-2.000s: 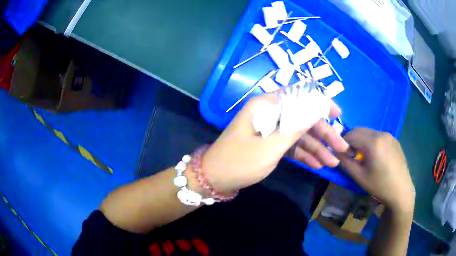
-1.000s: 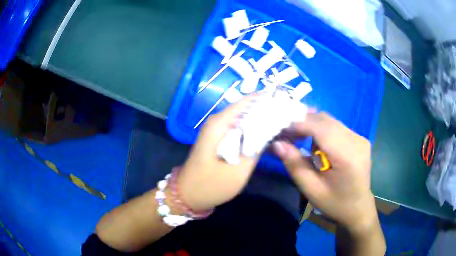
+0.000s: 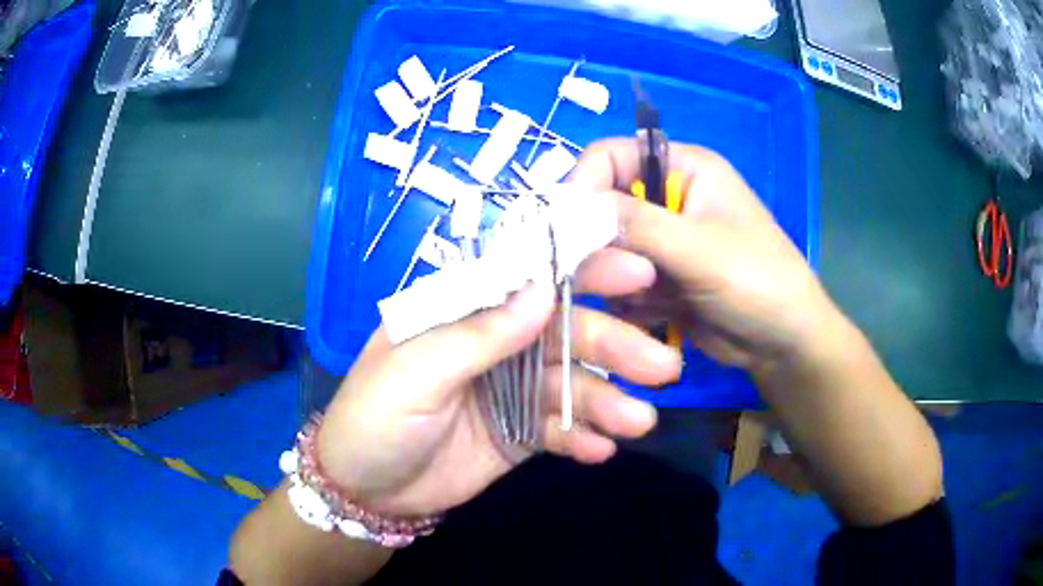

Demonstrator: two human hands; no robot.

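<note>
My left hand (image 3: pixel 458 389), palm up with beads at the wrist, holds a bundle of thin tagged rods (image 3: pixel 515 395). Their white tags (image 3: pixel 458 292) overlap in a fan above the thumb, and the rod ends run down over the palm. My right hand (image 3: pixel 715 246) pinches a white tag at the right end of the fan. It also holds a dark-tipped tool with yellow-orange grips (image 3: pixel 653 155), tip pointing up. Loose tagged rods (image 3: pixel 498 143) lie in the left part of the blue tray (image 3: pixel 801 172) behind the hands.
A bench scale (image 3: pixel 852 71) stands behind the tray at right, beside a white-filled container (image 3: pixel 698 12). Red scissors (image 3: pixel 993 244) and clear bags (image 3: pixel 995 103) lie at right. A clear tub (image 3: pixel 172 46) and another blue tray (image 3: pixel 40 137) are at left.
The view has shifted, bringing the clear tub into sight. My left hand has turned, showing the rod ends. My right hand has come up to the fan, with the tool now pointing up.
</note>
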